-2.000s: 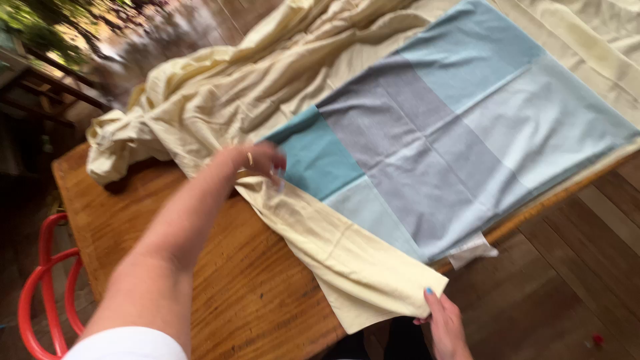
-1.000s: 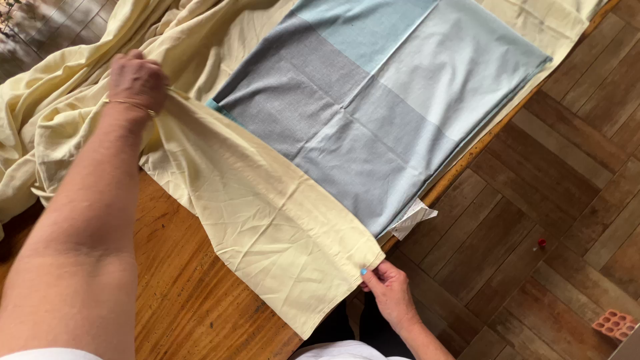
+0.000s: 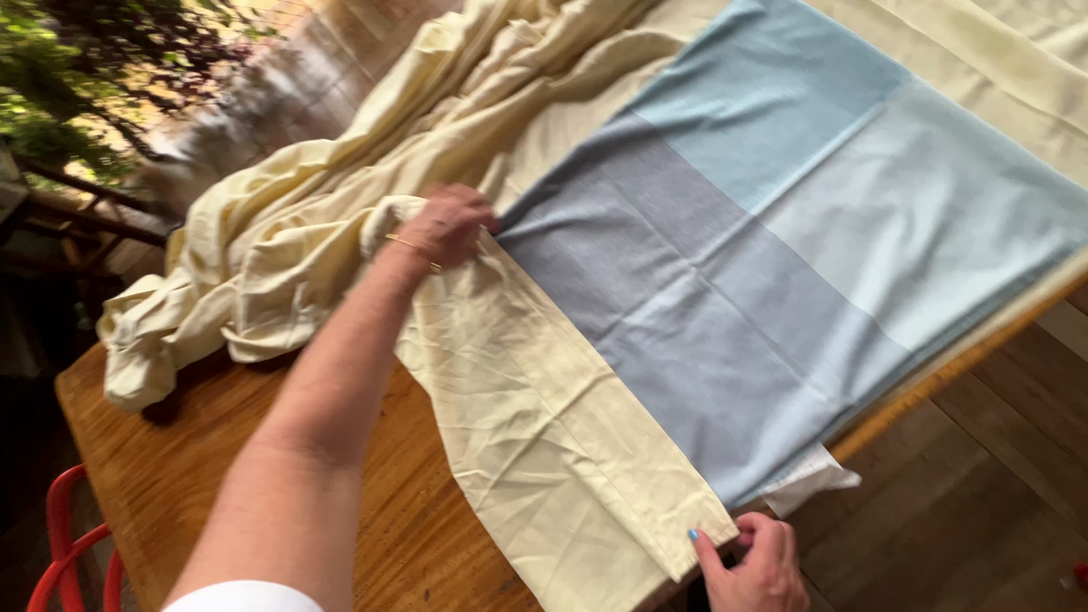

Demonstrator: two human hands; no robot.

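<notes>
A pale yellow fabric sheet [image 3: 544, 425] lies over a wooden table, with one strip folded over the end of a blue and grey checked cloth [image 3: 731, 255]. My left hand [image 3: 450, 225], blurred and wearing a thin bracelet at the wrist, grips the yellow fabric where it meets the checked cloth's far left corner. My right hand [image 3: 756, 565] pinches the yellow strip's near corner at the table edge, thumb on top. A white fabric tag [image 3: 812, 480] sticks out from under the checked cloth beside that hand. The fingertips of my left hand are partly hidden.
Bunched yellow fabric [image 3: 280, 246] is heaped along the far left of the wooden table [image 3: 212, 442]. A red chair [image 3: 64, 544] stands by the table's left corner. Plants [image 3: 110, 68] are beyond, and wooden flooring [image 3: 977, 442] shows at the right.
The teal and pale blue end of the checked cloth, visible two seconds ago, is now covered or folded under by the yellow strip. My right hand stays at the strip's near corner.
</notes>
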